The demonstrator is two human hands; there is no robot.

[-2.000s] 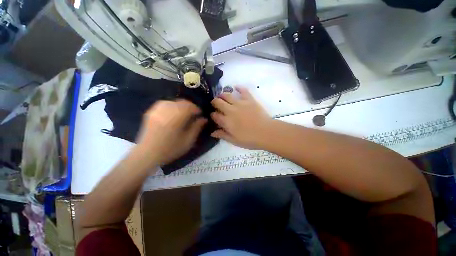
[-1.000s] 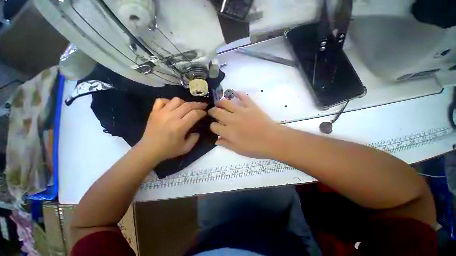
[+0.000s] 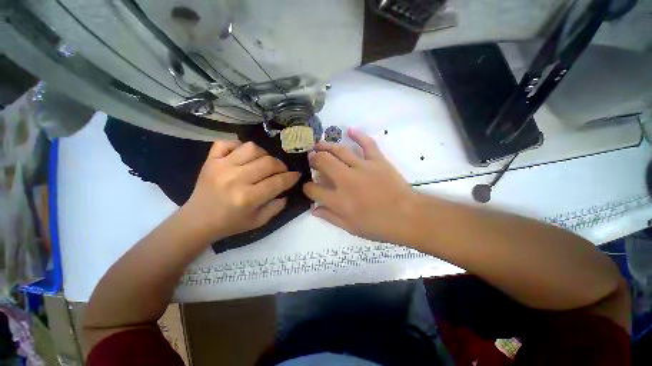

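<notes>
The black garment piece (image 3: pixel 161 154) lies flat on the white machine table, left of and under the needle area. My left hand (image 3: pixel 239 187) rests on the cloth with fingers bent, pressing it down. My right hand (image 3: pixel 357 182) lies at the cloth's right edge, fingertips on it close to the needle area. The tan block (image 3: pixel 297 139) sits just above my fingertips and hides the needle and presser foot. The sewing machine (image 3: pixel 279 43) head stands over the cloth. A small round metal part (image 3: pixel 333 134) shows beside my right fingers.
A black phone (image 3: pixel 477 100) lies on the machine bed, with dark scissors (image 3: pixel 543 78) upright over it. A small dark disc (image 3: pixel 482 192) is beside it. A thin grey strip (image 3: pixel 400 77) lies behind the needle. A blue tray rim (image 3: pixel 53 214) is at the left, a printed ruler (image 3: pixel 300 263) in front.
The view has moved closer to the machine head. My left hand has gone from blurred motion to lying on the cloth. The silvery patterned patch at the cloth's left is no longer visible.
</notes>
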